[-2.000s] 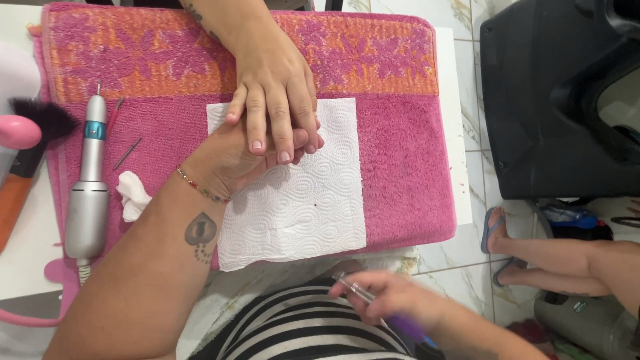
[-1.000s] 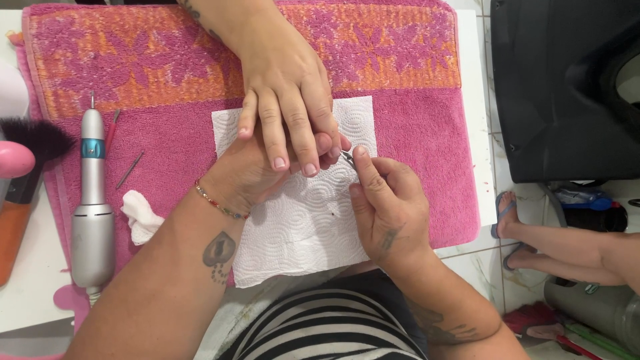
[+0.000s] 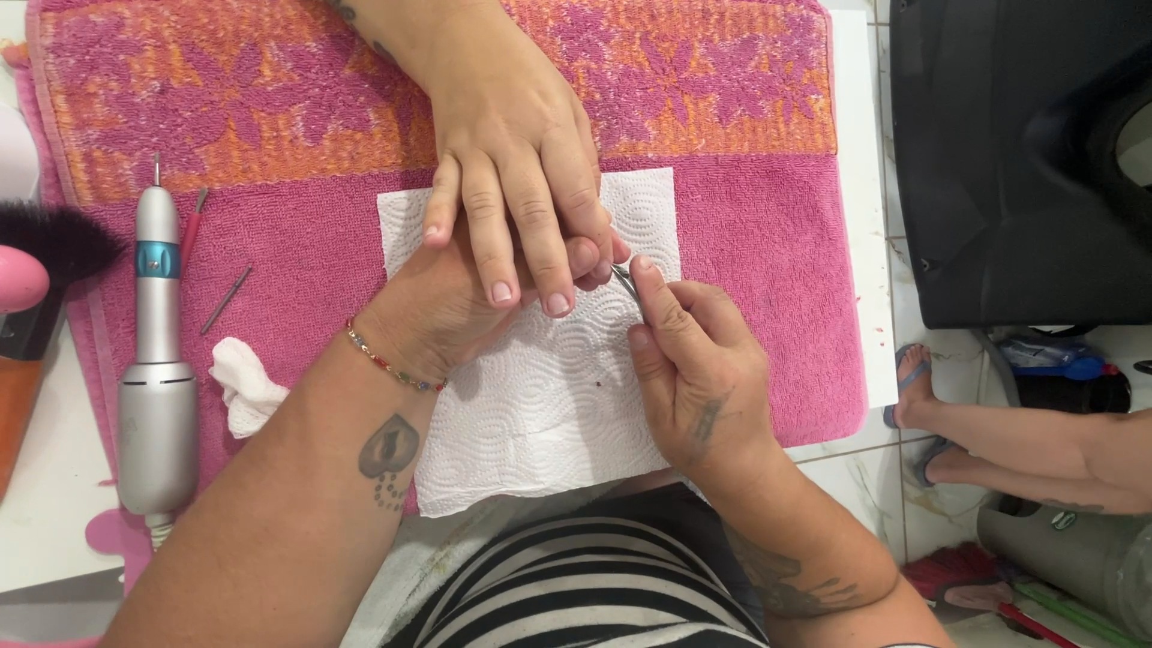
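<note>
Another person's hand (image 3: pixel 517 171) reaches in from the top, palm down, with its fingers spread. My left hand (image 3: pixel 450 292) lies beneath it and holds its fingers near the tips; part of my hand is hidden under theirs. My right hand (image 3: pixel 697 360) grips metal cuticle nippers (image 3: pixel 627 286) between thumb and fingers, the tips touching the side of a fingertip of that hand. Under the hands a white paper towel (image 3: pixel 549 405) is spread on a pink towel (image 3: pixel 765 297) with an orange patterned band.
On the left lie a silver electric nail drill (image 3: pixel 158 405), a red-handled tool (image 3: pixel 193 229), a thin metal bit (image 3: pixel 227 299), a crumpled white wipe (image 3: pixel 245 387) and a black-bristled brush (image 3: pixel 54 247). A black chair-like object (image 3: pixel 1017 162) and a person's legs (image 3: pixel 1017 441) are at the right.
My right hand, low beside my lap two seconds ago, has come up to the other person's fingers with the nippers. My left hand still holds that person's hand.
</note>
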